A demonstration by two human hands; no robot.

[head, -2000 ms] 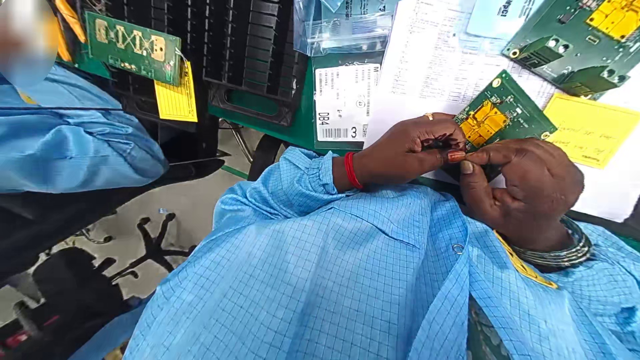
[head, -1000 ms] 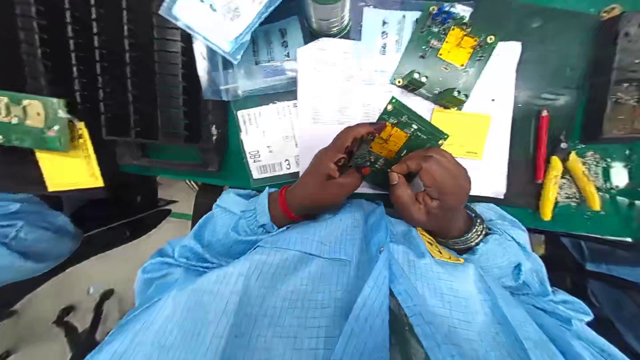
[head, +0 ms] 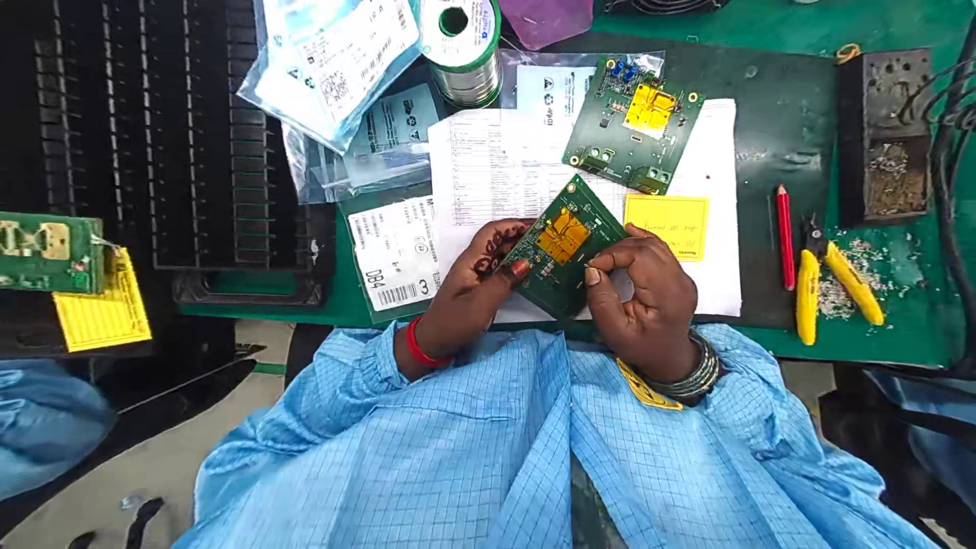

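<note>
My left hand (head: 480, 286) grips the left edge of a green circuit board (head: 573, 284) that carries a yellow-covered component, its thumb lying on the board's face. At the board's right edge is my right hand (head: 646, 301), thumb and forefinger pinched together over the surface; whether a small part is between them cannot be told. The board is held tilted above printed sheets (head: 488, 164). A second circuit board (head: 637, 126) with a like yellow part and green terminal blocks lies beyond it. Beside my right hand rests a yellow handwritten note (head: 667, 225).
Yellow-handled cutters (head: 842, 286) and a red pencil-like tool (head: 785, 236) lie at the right, near scattered clippings (head: 854, 278) and a dark metal box (head: 884, 137). A solder spool (head: 463, 57) and plastic bags (head: 335, 61) are at the back. Black racks (head: 145, 137) fill the left.
The view has swung right, bringing the cutters and red tool into sight. The held board shows more of its face than two seconds ago, and both hands remain at it.
</note>
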